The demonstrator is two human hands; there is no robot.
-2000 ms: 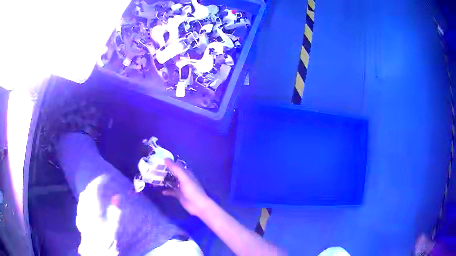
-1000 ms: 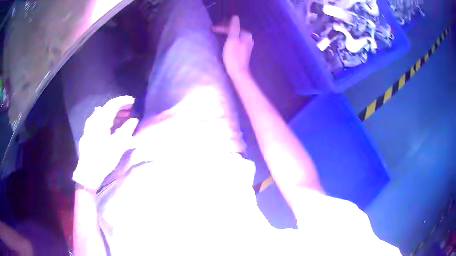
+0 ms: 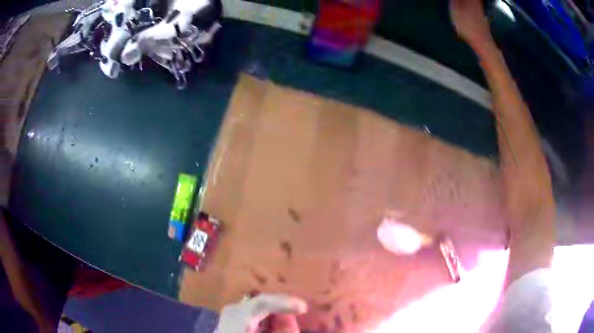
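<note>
A brown cardboard mat (image 3: pixel 293 149) with dark spots lies on the dark green bench. A white squeeze bottle (image 3: pixel 400 236) with a yellowish nozzle lies on its side on the mat, beside a small reddish stick-like tool (image 3: pixel 449 260). My left hand (image 3: pixel 270 315), in a white glove, is at the mat's near edge, cut off by the bottom edge; its fingers are curled and I see nothing in it. My bare right hand (image 3: pixel 470 21) reaches to the far right, cut off at the top; its fingers and anything in them are hidden.
A pile of white units (image 3: pixel 153 39) with wire legs sits at the far left. A green item (image 3: pixel 183 205) with a blue end and a red packet (image 3: pixel 201 242) lie by the mat's left edge. A red and blue box (image 3: pixel 343 29) stands at the back. Another person's arm (image 3: pixel 19 279) shows at left.
The view has swung from the blue bins and my lap to the bench. A white unit was at my right hand two seconds ago and no longer shows there.
</note>
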